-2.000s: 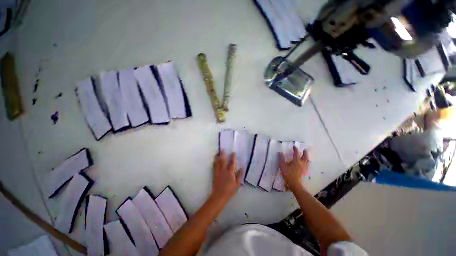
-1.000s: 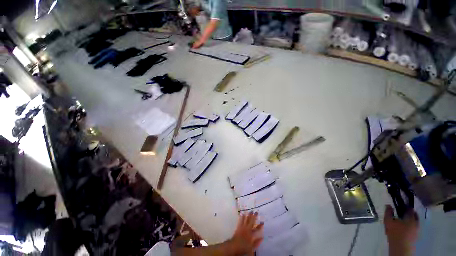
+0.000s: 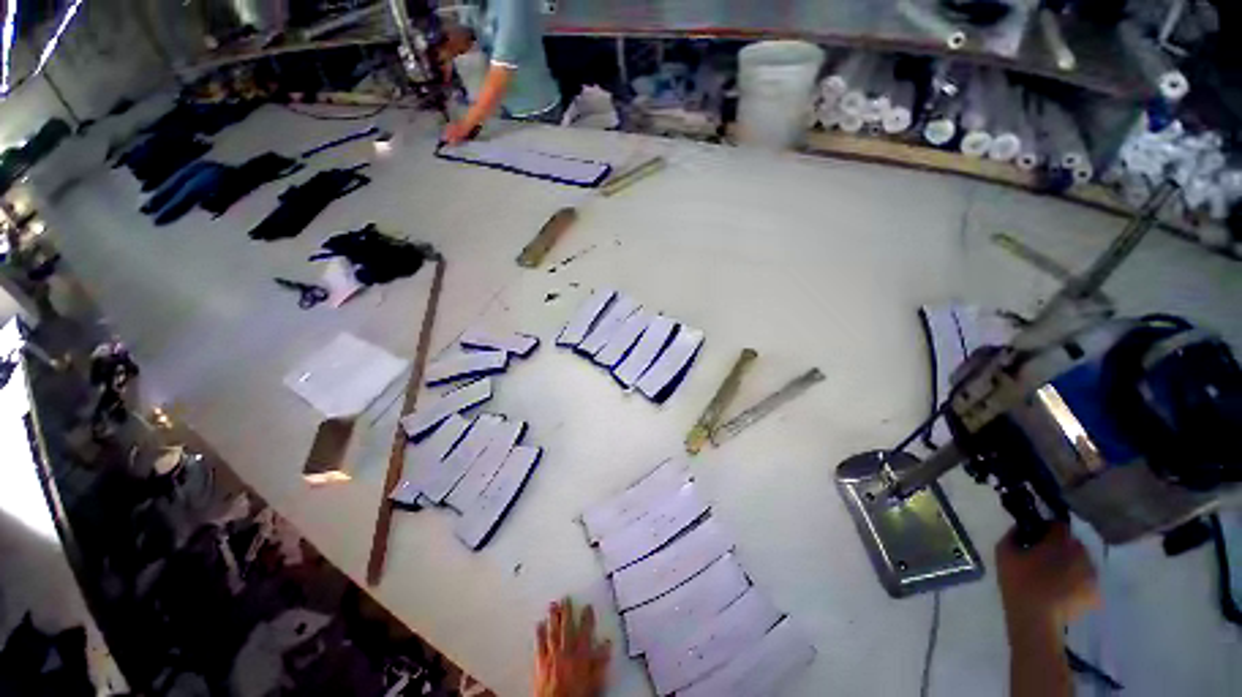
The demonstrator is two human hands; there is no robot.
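Observation:
The cloth cutting machine (image 3: 1110,422), blue and silver, stands upright at the right on its shiny base plate (image 3: 910,524). My right hand (image 3: 1046,586) is at the machine's dark handle, fingers around it. My left hand (image 3: 571,656) lies flat at the bottom edge, fingers spread, holding nothing, partly cut off. Just right of it is a row of cut bundles (image 3: 695,579) with white paper tops and dark edges, not touched by the hand.
Two worn bars (image 3: 722,399) lie beyond the row. More bundles lie at centre (image 3: 632,343) and left (image 3: 470,470). A long brown strip (image 3: 409,409), a brown block (image 3: 328,449), paper sheets (image 3: 345,375) and black scraps are at left. A person's arm (image 3: 480,102) works at the far end.
The view has swung from straight down to along the table. My right hand has gone from the bundles to the machine's handle. My left hand has moved off the row onto the table.

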